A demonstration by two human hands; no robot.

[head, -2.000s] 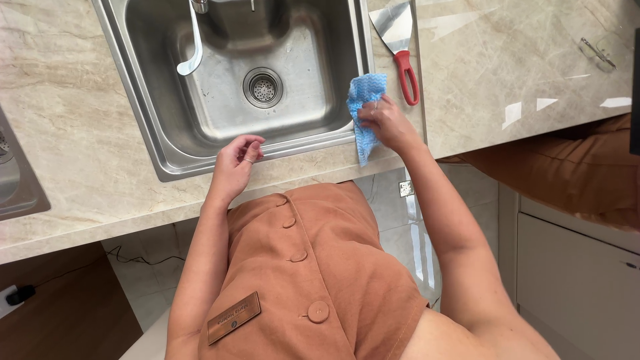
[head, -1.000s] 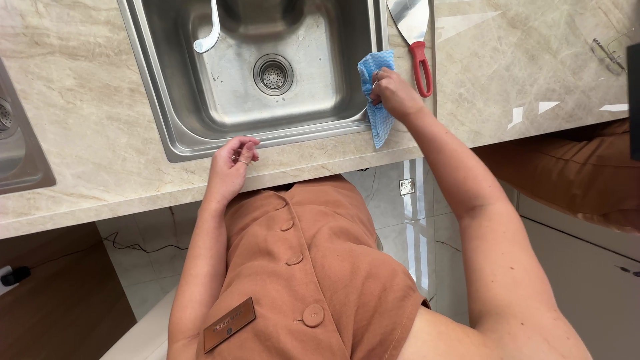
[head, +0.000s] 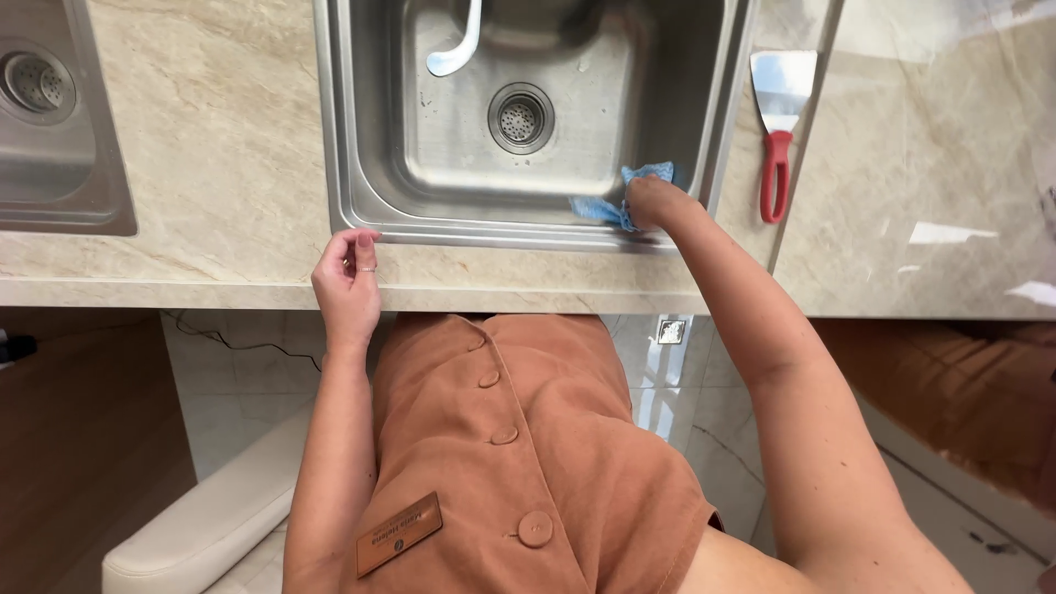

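My right hand (head: pixel 656 202) grips a blue cleaning cloth (head: pixel 648 172) at the near right corner of a stainless steel sink (head: pixel 462 148); parts of the cloth stick out on both sides of my fingers. At the sink's near left corner my left hand (head: pixel 348 276) rests by the rim, fingers curled, holding nothing, with a ring on one finger. On the counter right of the sink lies a metal-bladed spatula (head: pixel 775 169) with a red handle. A faucet spout (head: pixel 458 54) reaches over the basin, which has a strainer drain (head: pixel 520 120).
A second sink (head: pixel 107 190) is set in the stone countertop (head: pixel 214 148) at the left. Below the counter are a cream padded chair part (head: pixel 206 520) and a black cable (head: pixel 247 344). At the right, a brown garment (head: pixel 949 396) shows beneath the counter edge.
My right hand has moved left with the cloth, from the sink's right rim to its near right corner. The left hand stays by the near left corner. The view has shifted.
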